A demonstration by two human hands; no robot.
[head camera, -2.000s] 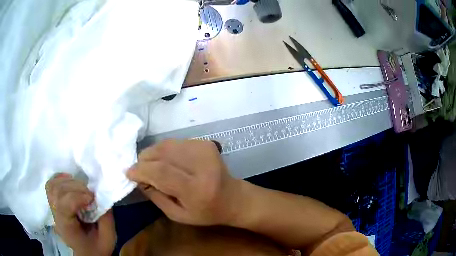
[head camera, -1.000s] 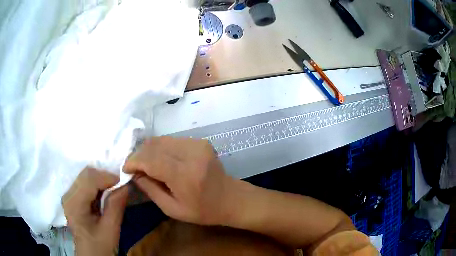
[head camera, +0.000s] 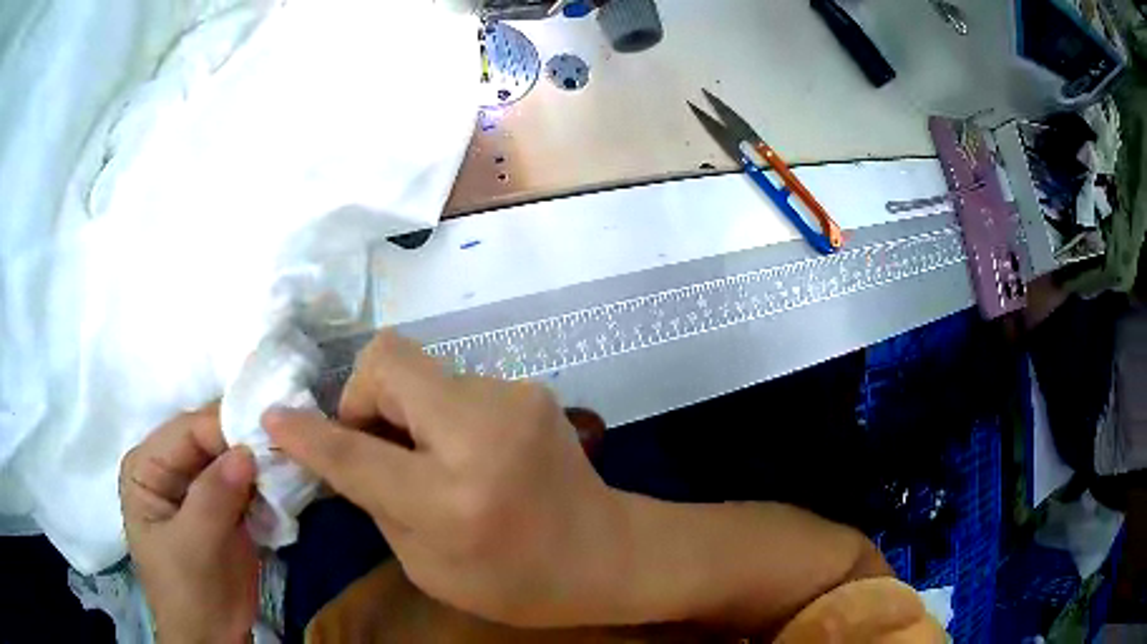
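Note:
White fabric (head camera: pixel 189 252) lies in a large soft heap over the left side and hangs over the table's front edge. My left hand (head camera: pixel 189 503) pinches a small bunched part of it between thumb and fingers at the lower left. My right hand (head camera: pixel 465 491) is just right of it, its index fingertip touching the bunched fabric and its other fingers curled. Whether the right fingers grip any cloth or a small tool is hidden.
Open thread snips (head camera: pixel 774 183) lie behind the ruler strip (head camera: pixel 704 296). A purple plate (head camera: pixel 981 227) lies at its right end, beside a box of scraps (head camera: pixel 1063 189). The needle plate (head camera: pixel 508 63), a grey knob (head camera: pixel 630 23) and a black-handled tool (head camera: pixel 855 44) are at the back.
The fabric edge pinched between both hands is now a wider bunch held out by my left hand. My right index finger has straightened onto it. The table view has shifted slightly left.

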